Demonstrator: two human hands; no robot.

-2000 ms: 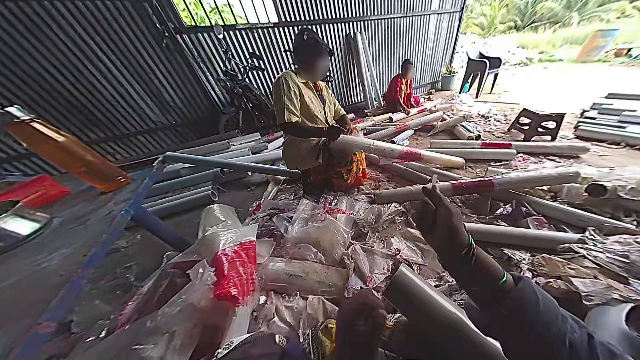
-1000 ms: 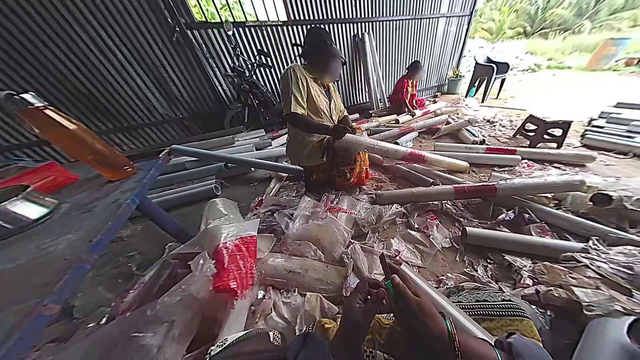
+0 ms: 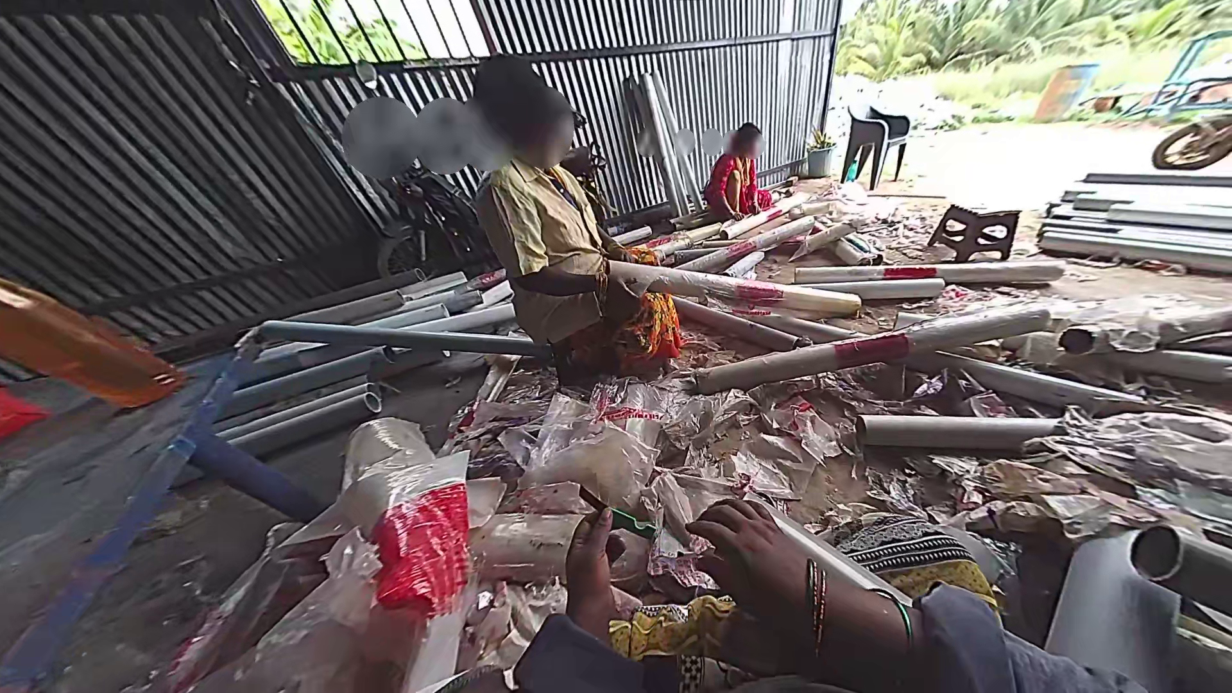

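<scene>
My left hand point(image 3: 592, 568) is raised at the lower middle, its fingers closed on a thin tool with a green handle point(image 3: 630, 523) and a dark tip pointing up and left. Just right of it, my right hand point(image 3: 746, 553) is bent over a pale pipe point(image 3: 833, 558) that runs down to the right; whether it grips the pipe cannot be told. Bangles circle the right wrist. Behind both hands lies a plastic-wrapped pipe point(image 3: 500, 549). To the left stands a clear plastic wrap with a red band point(image 3: 423, 549).
A person point(image 3: 549, 250) sits ahead holding a wrapped pipe point(image 3: 731, 289); another person point(image 3: 736, 183) sits farther back. Wrapped pipes point(image 3: 876, 348) and torn plastic film point(image 3: 616, 452) cover the floor. A blue metal frame point(image 3: 217, 395) stands left, a low brown stool point(image 3: 975, 234) at the right back.
Two seconds ago one hand was raised at the right; it has come down and left, beside the other. The green-handled tool, near the right hand one second ago, is now in my left hand.
</scene>
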